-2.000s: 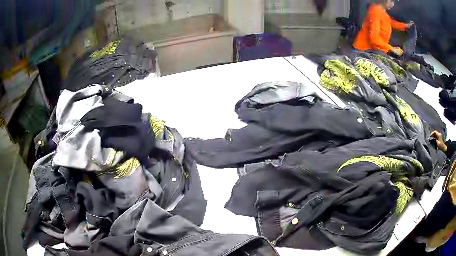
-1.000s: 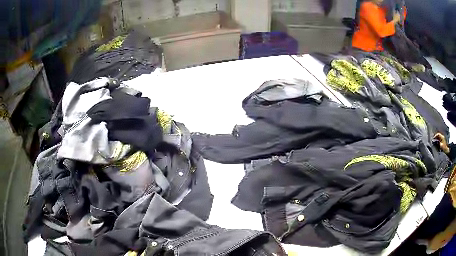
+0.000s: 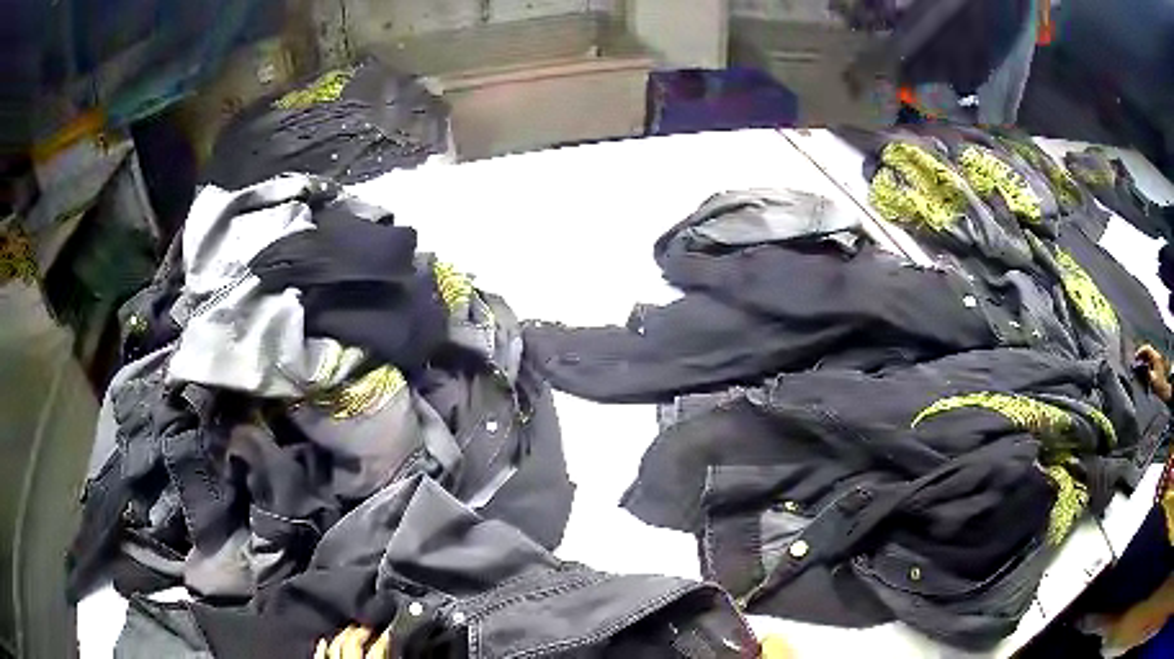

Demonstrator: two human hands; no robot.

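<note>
A dark grey denim garment (image 3: 554, 615) lies at the bottom edge of the head view, with pale stitching and small metal buttons. The fingertips of my left hand (image 3: 348, 644) show at the bottom edge, gripping its cloth left of the buttons. A small, blurred part of my right hand (image 3: 775, 648) shows at the bottom edge beside the garment's right end. Its fingers are cut off, so its grip cannot be told. No tool is visible.
A garment heap (image 3: 309, 451) with pale grey and black cloth stands at left. Another pile (image 3: 888, 425) with yellow embroidery spreads at right on the white table (image 3: 567, 245). Behind are a grey bin (image 3: 554, 110) and dark blue crate (image 3: 721, 103). Another person's hand (image 3: 1155, 367) is at far right.
The view has shifted, so the piles sit further right. My left fingers have come into clearer view at the bottom. The far worker in orange is now mostly hidden behind a raised dark cloth.
</note>
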